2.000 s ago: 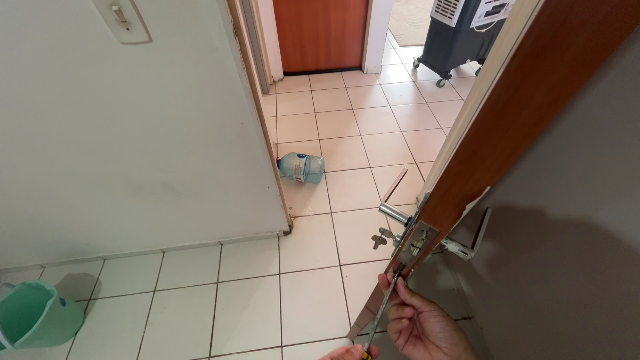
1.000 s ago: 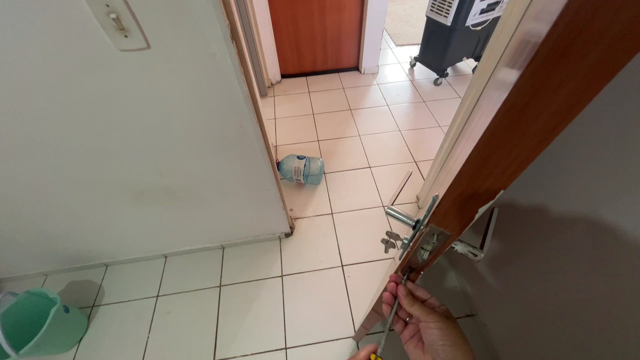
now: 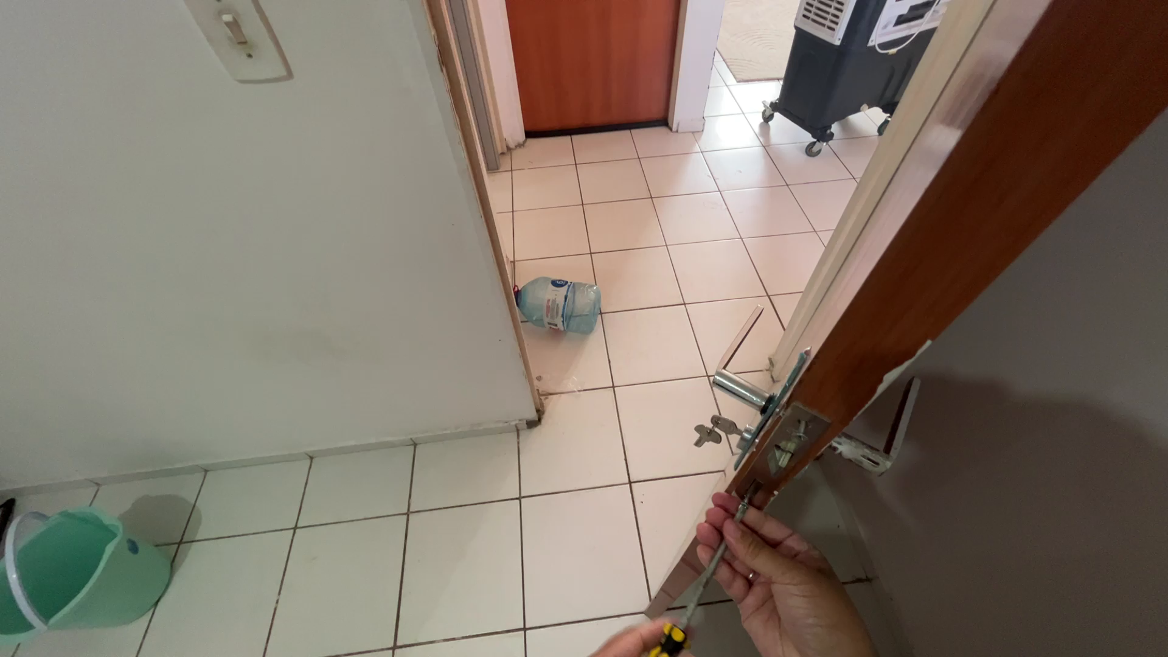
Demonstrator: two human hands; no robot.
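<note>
My left hand [image 3: 630, 639], at the bottom edge and partly out of view, holds the yellow and black handle of a screwdriver [image 3: 673, 636]. Its long shaft runs up to the lower part of the lock faceplate [image 3: 792, 440] in the edge of a brown wooden door [image 3: 922, 265]. The fingers of my right hand [image 3: 776, 570] pinch the shaft near its tip, which they partly hide. Above them a metal lever handle [image 3: 744, 388] sticks out, with keys [image 3: 719, 429] hanging below it. Another lever handle [image 3: 890, 443] is on the door's other face.
A green bucket [image 3: 119, 575] stands on the tiled floor at the lower left, beside a white wall [image 3: 255, 246] with a light switch [image 3: 234, 29]. A clear plastic water jug [image 3: 573, 307] lies on its side in the doorway. Farther back is a wheeled dark appliance [image 3: 821, 82].
My left hand shows more at the bottom edge than a second ago, still at the screwdriver handle. The right hand stays at the lower end of the lock faceplate.
</note>
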